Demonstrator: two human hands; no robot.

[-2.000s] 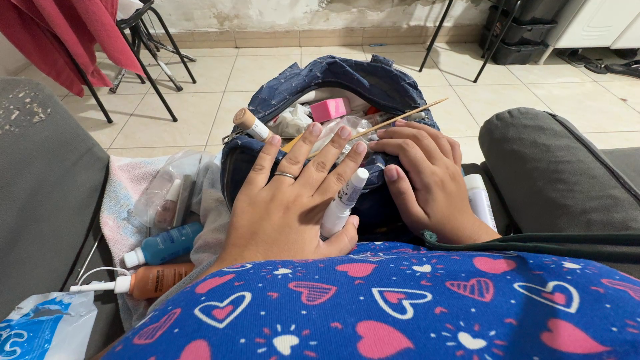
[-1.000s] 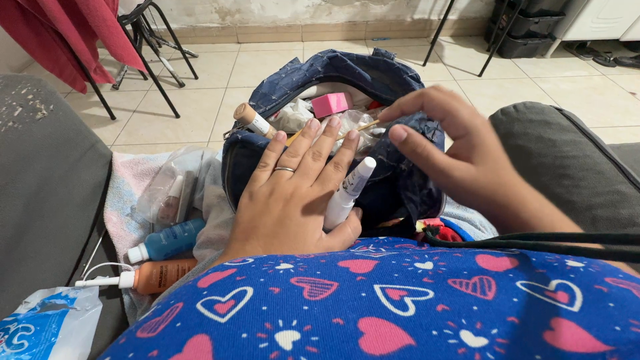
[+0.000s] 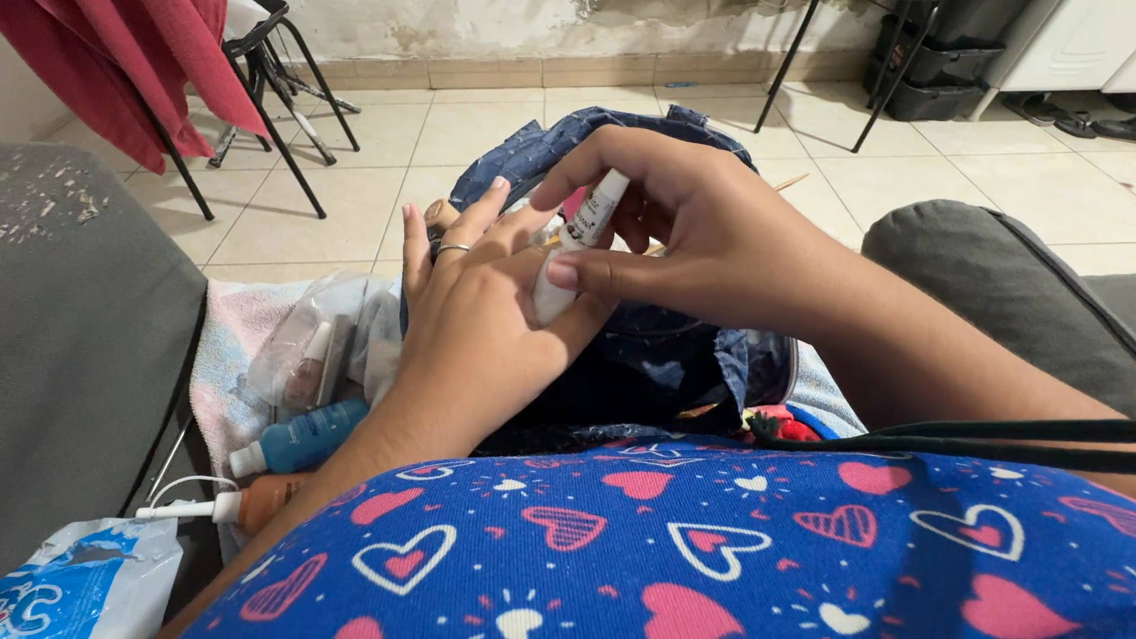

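Observation:
A small white bottle with a long white cap [image 3: 593, 213] stands tilted between the thumb and the spread fingers of my left hand [image 3: 488, 328], which wears a ring. My right hand [image 3: 683, 222] reaches over from the right, its thumb and index finger around the bottle. A thin wooden stick [image 3: 790, 182] shows its tip beyond my right hand. Beneath both hands is an open dark blue bag [image 3: 568, 133], and its contents are mostly hidden. A bottle with a beige cap [image 3: 439, 213] leans at the bag's left edge, behind my left fingers.
On a towel [image 3: 222, 342] at the left lie a clear plastic bag [image 3: 284, 346] holding a small bottle, a blue bottle [image 3: 311, 437] and an orange bottle [image 3: 266, 501] with a white nozzle. A printed plastic packet [image 3: 98, 568] is nearby. A grey cushion [image 3: 985, 266] sits right.
My right hand has moved left from the bag's right side to the white bottle and now has its fingers around it. The left hand stays spread, with the bottle by its thumb.

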